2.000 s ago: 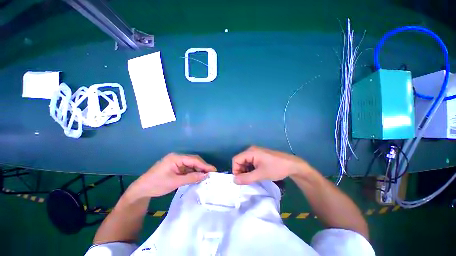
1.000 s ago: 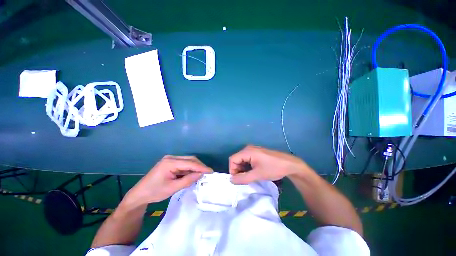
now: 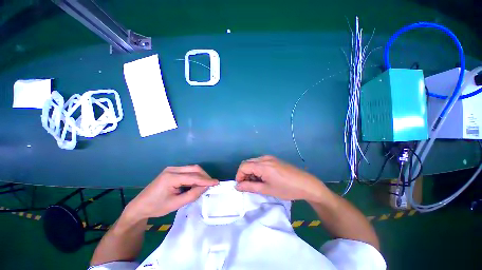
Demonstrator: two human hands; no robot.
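Observation:
A white frame (image 3: 223, 220) hangs in front of my white clothing, just below the bench edge, and blends in with it. My left hand (image 3: 185, 187) pinches its upper left edge. My right hand (image 3: 259, 178) pinches its upper right edge, with the fingers curled. I cannot make out a wire at the fingertips. A fitted frame (image 3: 214, 67) lies flat beyond my hands, a thin line crossing its opening. A single loose wire (image 3: 293, 120) curves on the bench to the right. The wire bundle (image 3: 353, 105) lies lengthwise beside the green box.
The frame pile (image 3: 87, 117) lies at left, with a paper sheet (image 3: 150, 96) beside it and a small white paper (image 3: 31, 93) at far left. A metal support (image 3: 100, 23) slants at the back. At right are a teal-green box (image 3: 394, 104), blue hose (image 3: 423, 23) and grey cables.
The view has shifted slightly, so the bench things appear further left. Both hands stay at the frame's upper edge, with only small finger changes. The frame's opening shows more clearly than two seconds ago.

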